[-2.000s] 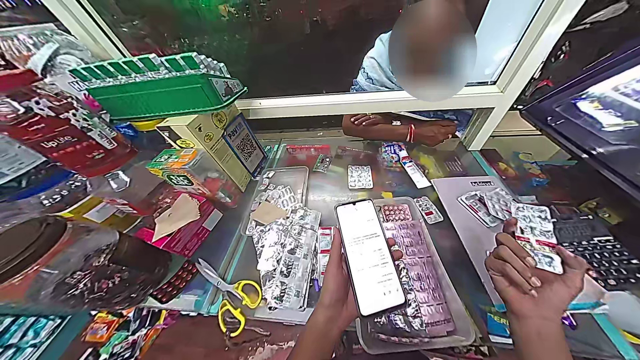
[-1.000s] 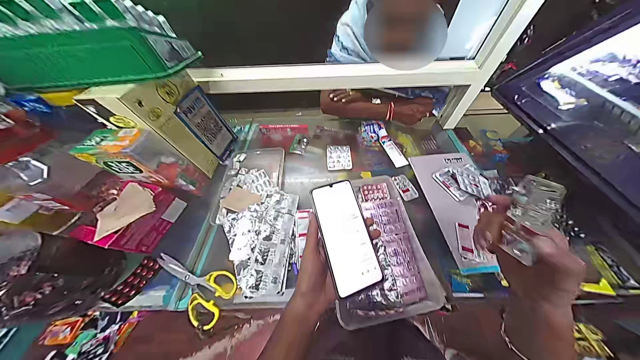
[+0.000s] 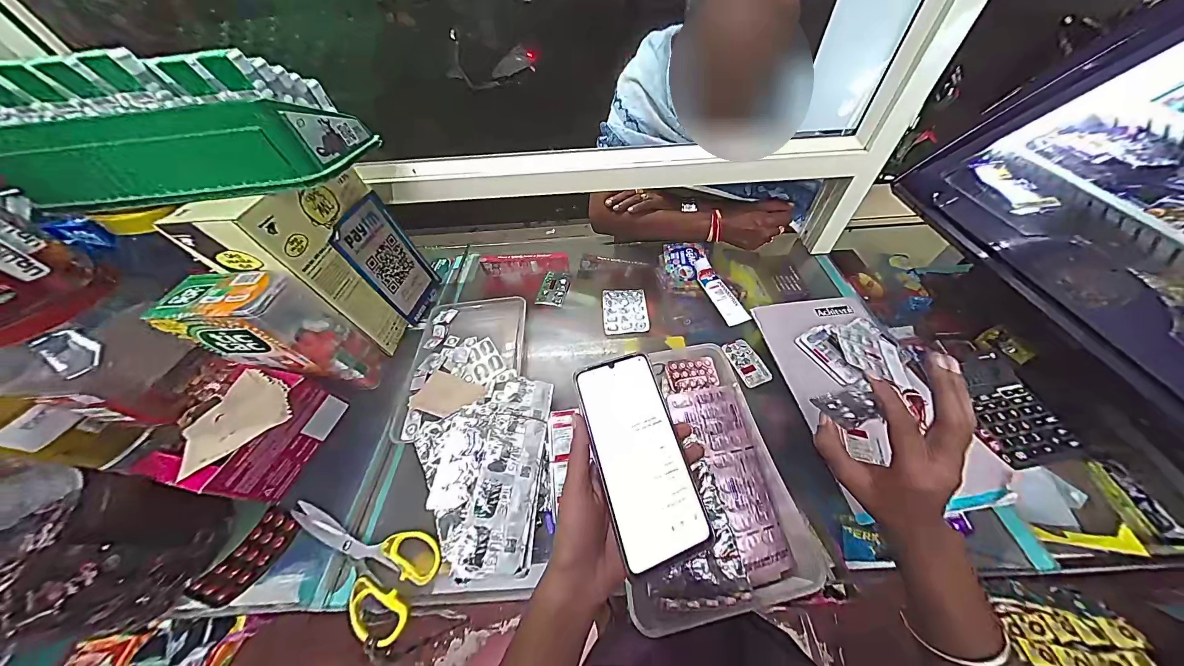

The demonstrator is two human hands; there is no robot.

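My left hand [image 3: 587,518] holds a smartphone [image 3: 643,462] with a lit white screen, above a plastic tray [image 3: 805,546] of pink and purple blister packs [image 3: 740,462]. My right hand [image 3: 902,444] is spread, palm down, over a grey notebook [image 3: 786,324]. Beneath and beyond its fingers lie several silver blister packs [image 3: 860,347]; whether the fingertips touch them is not plain. A second clear tray [image 3: 518,319] on the left is heaped with silver blister packs [image 3: 490,481]. Single packs lie on the glass counter, one silver [image 3: 626,312] and one beside the notebook [image 3: 746,363].
Yellow-handled scissors [image 3: 379,564] lie left of the trays. A Tic Tac box [image 3: 250,333], a carton with a code stand [image 3: 384,264] and a green rack [image 3: 185,153] fill the left. A person's forearms [image 3: 712,222] rest at the window. A calculator [image 3: 1027,421] and screen [image 3: 1110,176] stand right.
My right hand held blister packs up in the earlier frames; now it is spread over the notebook, where the packs lie. The phone remains in my left hand.
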